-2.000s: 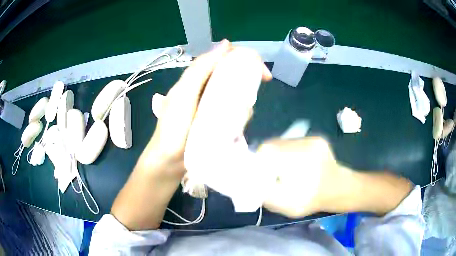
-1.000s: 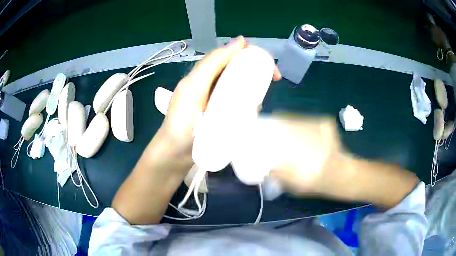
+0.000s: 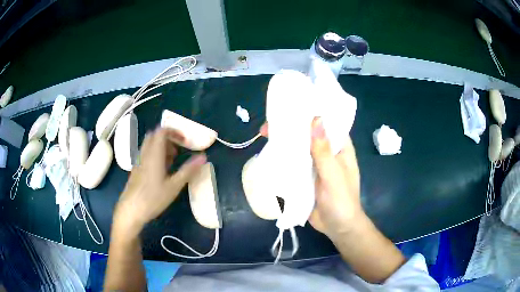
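Observation:
My right hand [image 3: 342, 199] holds a cream-white corded unit [image 3: 289, 108] upright, with a bright white wiping cloth [image 3: 340, 111] against it; glare blurs the border between them. Cords hang below. Another cream unit [image 3: 258, 191] shows just left of them; whether it is held cannot be told. My left hand [image 3: 142, 182] is open and slightly blurred, its fingertips over the left end of a lying unit [image 3: 191, 131]; contact is unclear. A second unit [image 3: 204, 197] lies below its thumb, cord looped towards me.
Waiting units [image 3: 96, 165] with cords and a white cloth [image 3: 60, 171] cluster at left. A small wad [image 3: 243, 113] lies near centre, a crumpled wipe [image 3: 388, 140] at right. The solvent bottle [image 3: 332, 57] stands at the metal rail [image 3: 262, 61]. More units [image 3: 495, 142] lie far right.
My left hand has let go of the held unit and moved left and down. My right hand now holds the unit with the cloth. Two lying units are now uncovered; the small wad has come into view.

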